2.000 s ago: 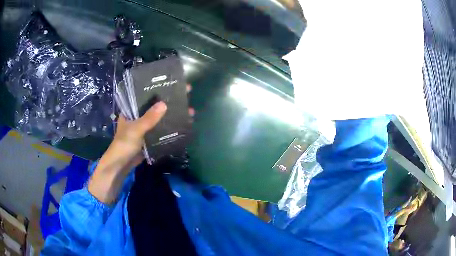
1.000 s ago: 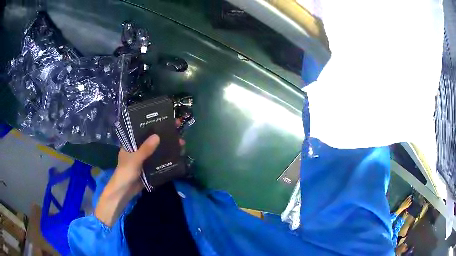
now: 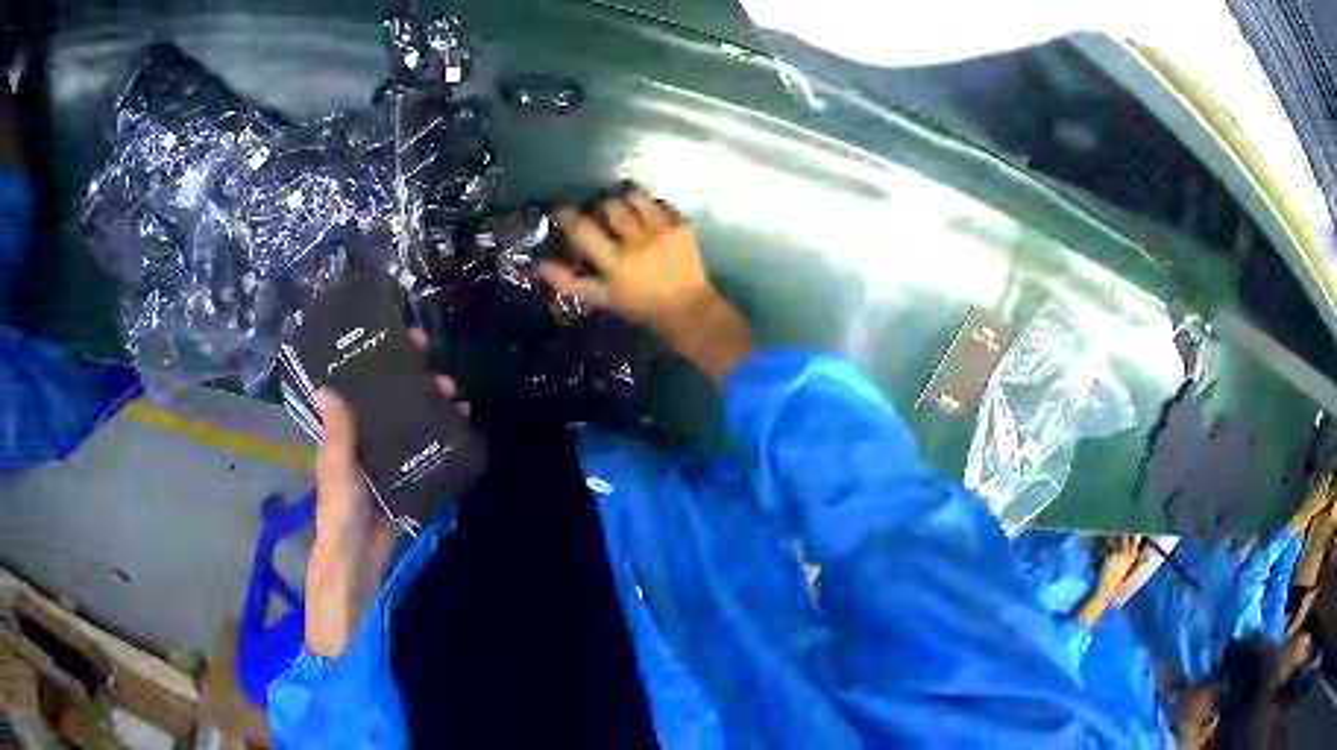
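My left hand holds a stack of dark grey manuals with white print, its pale edges slightly fanned. My right hand is over the heaped black coiled cables, palm down with fingers spread. Its fingertips are blurred, and whether they touch a cable cannot be told. A large clear bag of black cables lies to the left. A loose cable bundle lies beyond the heap.
A second manual pile lies to the right on the green bench, beside a clear poly bag. Other workers' hands and blue sleeves show at lower right. A white shelf crosses the top. A blue stool and cartons stand below left.
My right hand, hidden under the shelf side before, has come left to the cable heap. My left hand still holds the manuals, now tilted. The view has shifted, showing more of the bench at right.
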